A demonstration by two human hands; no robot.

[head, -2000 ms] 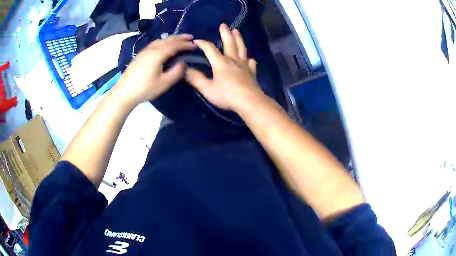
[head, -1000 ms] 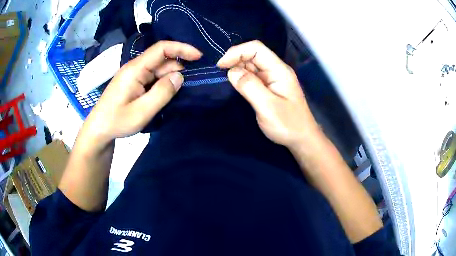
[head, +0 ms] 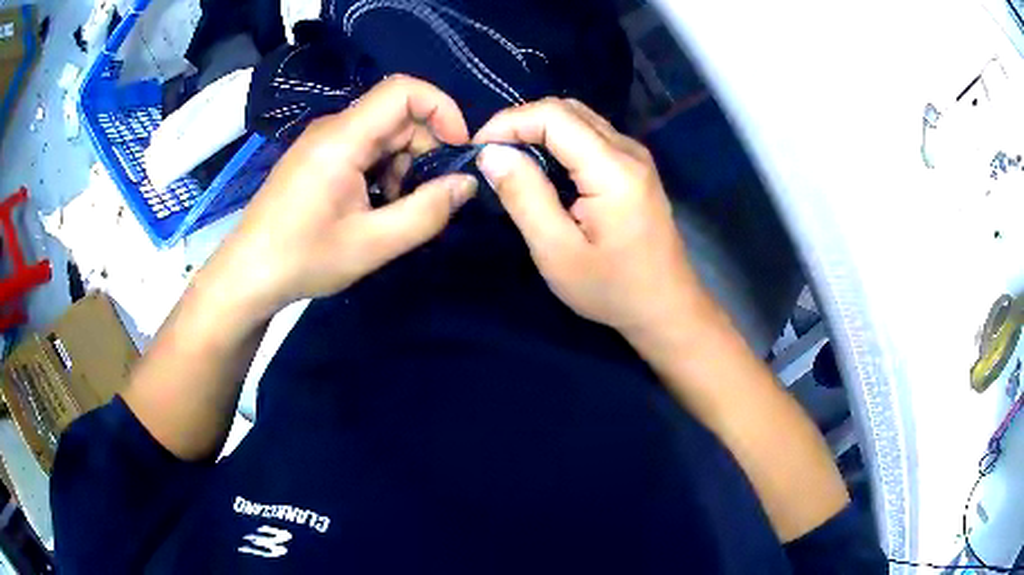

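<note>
A dark navy denim garment [head: 449, 51] with white double topstitching lies bunched on my lap. My left hand [head: 359, 197] pinches a folded edge of it between thumb and fingers. My right hand [head: 584, 202] pinches the same edge just to the right, with the fingertips of both hands almost touching. The bit of cloth between the fingertips is small, dark and mostly hidden by the fingers. Whether a small tool is held there cannot be told.
A blue lattice basket [head: 168, 219] with dark and white pieces is at the upper left. A white table [head: 786, 124] with a printed ruler edge curves along the right, bearing yellow-handled shears [head: 995, 343]. Cardboard [head: 84, 359] and a red frame [head: 17, 258] are on the floor at left.
My hands have come closer together, and the stitched edge that was stretched between them is now bunched at the fingertips. Earlier, both hands were spread on the garment higher up.
</note>
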